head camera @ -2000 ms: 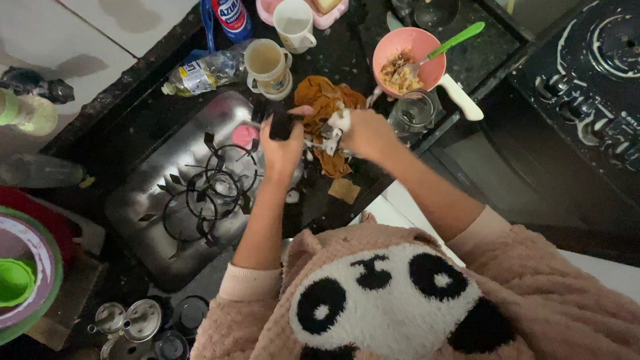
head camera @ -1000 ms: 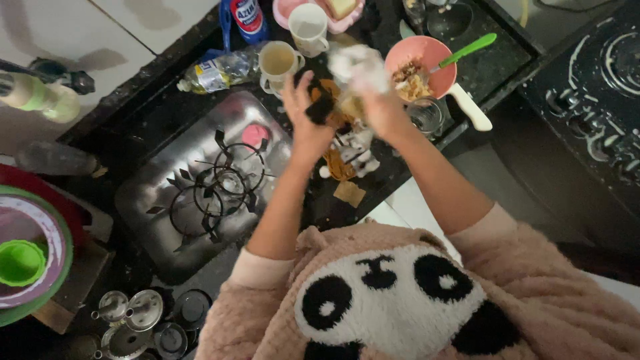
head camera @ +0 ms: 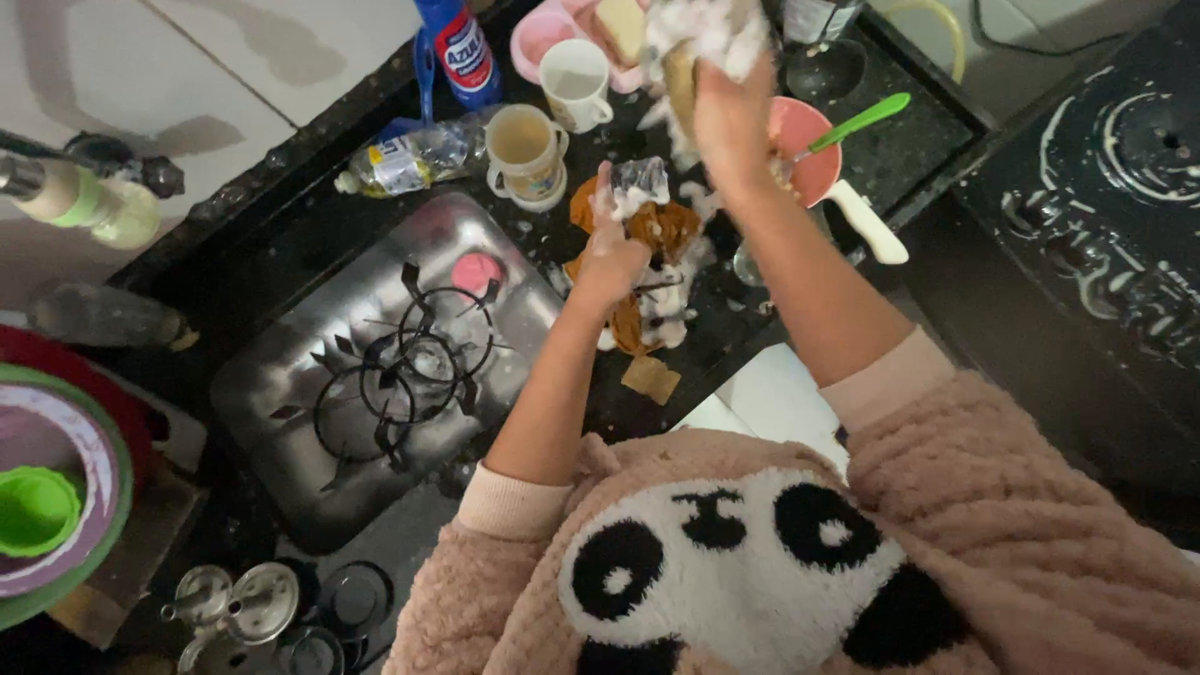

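Observation:
My right hand [head camera: 736,122] grips a sponge [head camera: 682,86] covered in thick white foam, blurred and raised above the counter. My left hand [head camera: 614,258] is over the orange-brown cloth [head camera: 666,230], at the right of the sink; a clear, foamy object [head camera: 640,180] shows by its fingers, and whether the hand holds it is unclear. Foam lies on and around the cloth. A small tan piece [head camera: 651,379] rests near the counter's front edge. Black stove grates [head camera: 412,361] and a pink round item [head camera: 477,274] lie in the steel sink [head camera: 272,375].
Behind the sink stand two cups [head camera: 521,150] [head camera: 575,82], a plastic bottle [head camera: 403,164] on its side and a blue bottle [head camera: 461,56]. A pink bowl [head camera: 814,141] with a green-handled utensil is at right, beside the stove [head camera: 1106,187]. Metal burner parts [head camera: 263,602] sit lower left.
My right hand has moved up and away from the cloth with the foamy sponge. The black item seen at my left hand earlier no longer shows there.

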